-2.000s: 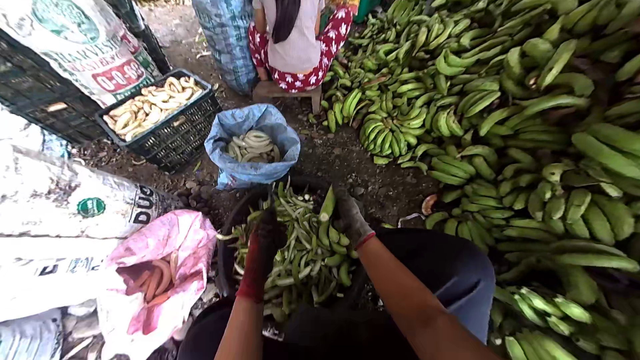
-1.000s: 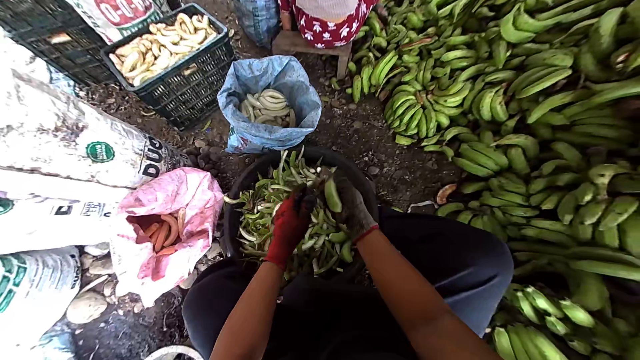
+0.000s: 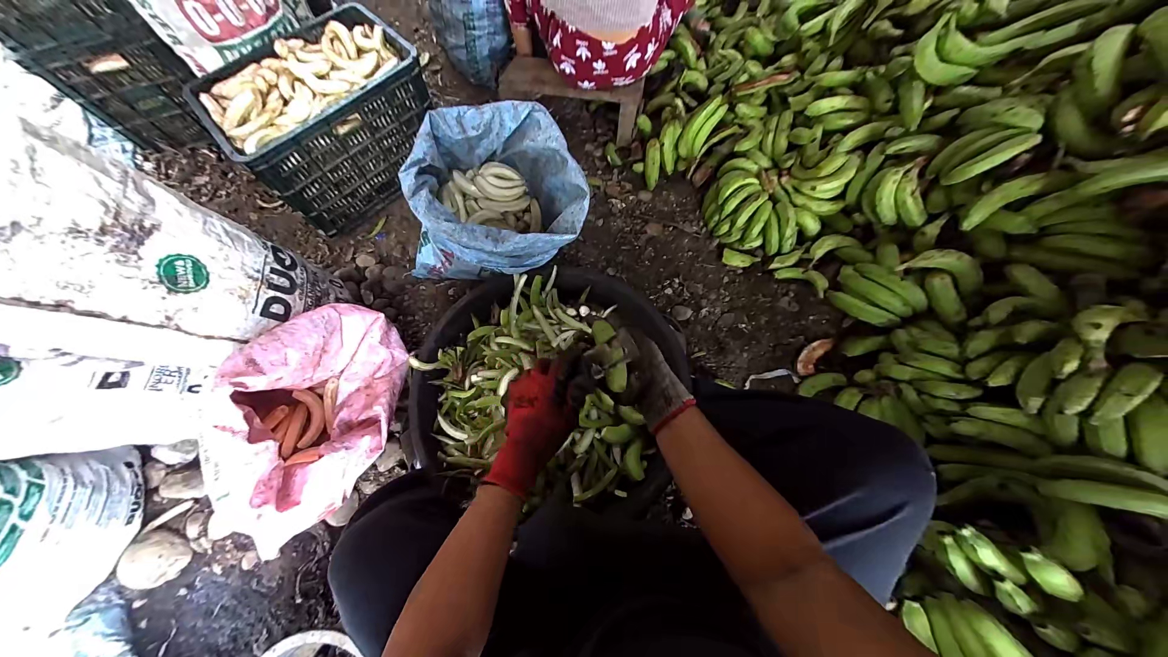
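Note:
Over a black tub (image 3: 436, 345) heaped with green banana peels (image 3: 511, 333), my two gloved hands are close together. My right hand (image 3: 648, 370), in a dark glove with a red cuff, is closed around a green banana (image 3: 617, 365). My left hand (image 3: 538, 411), in a red glove with dark fingertips, is just left of the banana; whether it grips anything is hidden. Beyond the tub stands an open blue sack (image 3: 497, 246) with peeled bananas (image 3: 493, 192). A pink sack (image 3: 365, 365) at the left holds reddish peeled bananas (image 3: 301, 424).
A green plastic crate (image 3: 356, 164) of peeled bananas stands at the back left. White printed sacks (image 3: 137, 237) line the left side. Many green banana bunches (image 3: 967, 292) cover the ground at the right. A person (image 3: 598, 46) sits on a wooden stool (image 3: 547, 80) ahead.
My hands were apart two seconds ago and are now close together around the banana. The view has tilted downward.

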